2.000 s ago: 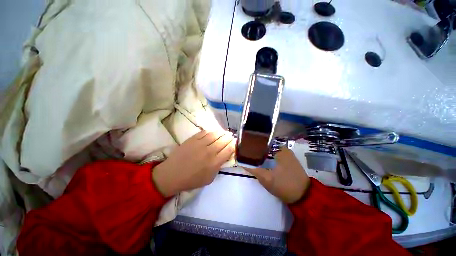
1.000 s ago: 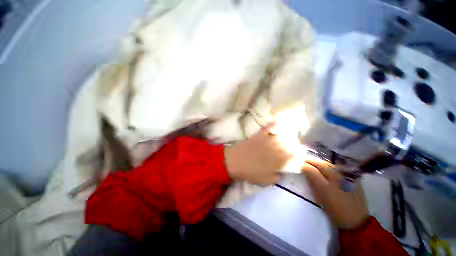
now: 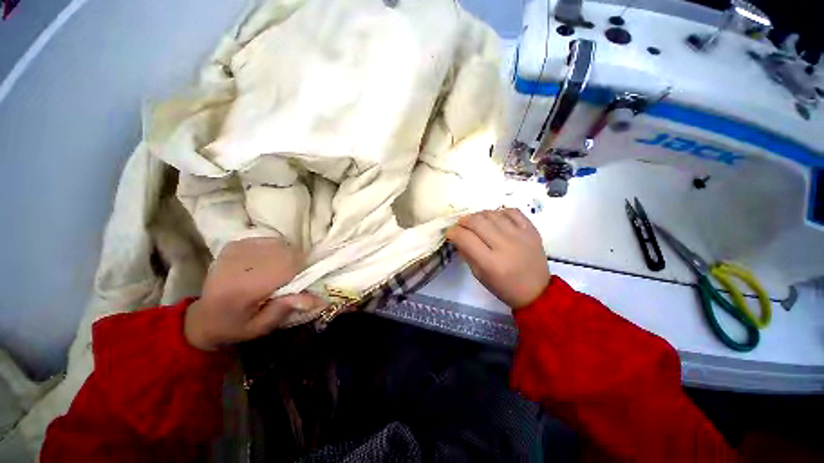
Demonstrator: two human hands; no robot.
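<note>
The cream padded jacket (image 3: 343,90) is heaped over the left and middle of the table. My left hand (image 3: 248,289) grips its edge at the lower left, near a brassy zip piece (image 3: 336,306). My right hand (image 3: 502,253) pinches the same edge further right, just left of and below the needle area. The edge is stretched between both hands at the table's front. A strip of checked lining (image 3: 411,278) shows under it. My fingertips are partly hidden by cloth.
The white sewing machine (image 3: 669,118) stands at the upper right, its presser foot and needle (image 3: 522,167) brightly lit. Black thread snips (image 3: 645,235) and scissors with yellow and green handles (image 3: 728,298) lie on the table to the right. A ruler strip (image 3: 452,318) runs along the front edge.
My hands have moved away from the needle towards the table's front edge and spread apart along the jacket edge. The zip piece and checked strip now show. The view has shifted.
</note>
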